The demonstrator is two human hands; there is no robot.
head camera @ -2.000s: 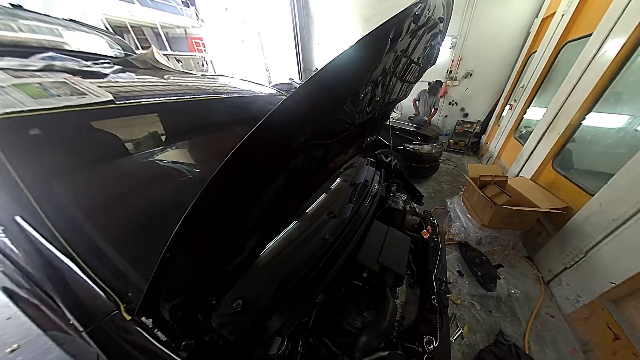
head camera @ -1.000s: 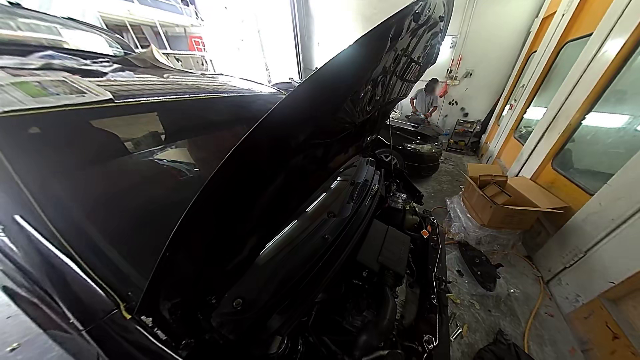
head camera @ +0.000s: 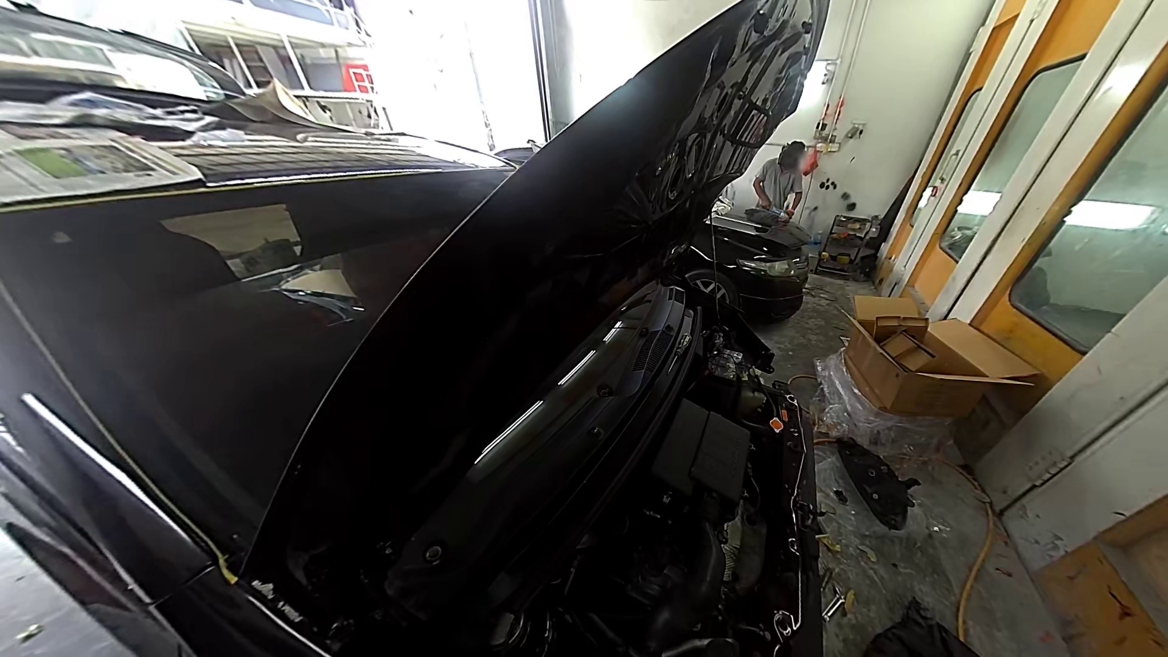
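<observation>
Neither of my hands shows in the head view. Close in front of me is a black car with its hood [head camera: 547,182] raised at a slant. Below the hood lie the black cowl panel [head camera: 584,392] and the engine bay, with a black box-shaped cover [head camera: 703,447] in it. Masking tape [head camera: 119,447] runs along the edge of the windshield [head camera: 182,319]. Printed paper [head camera: 100,169] and plastic sheeting [head camera: 100,114] rest on the car's roof. The lower engine bay is too dark to make out parts.
An open cardboard box [head camera: 912,374] stands on plastic wrap at the right, near orange-framed doors [head camera: 1013,237]. A black plastic part [head camera: 876,484] and an orange hose [head camera: 981,547] lie on the floor. Farther back, a person [head camera: 778,187] leans over another black car [head camera: 757,265].
Over at the other car, the person's upper body has risen from a lower bend since two seconds ago. The nearby car and its raised hood have not moved.
</observation>
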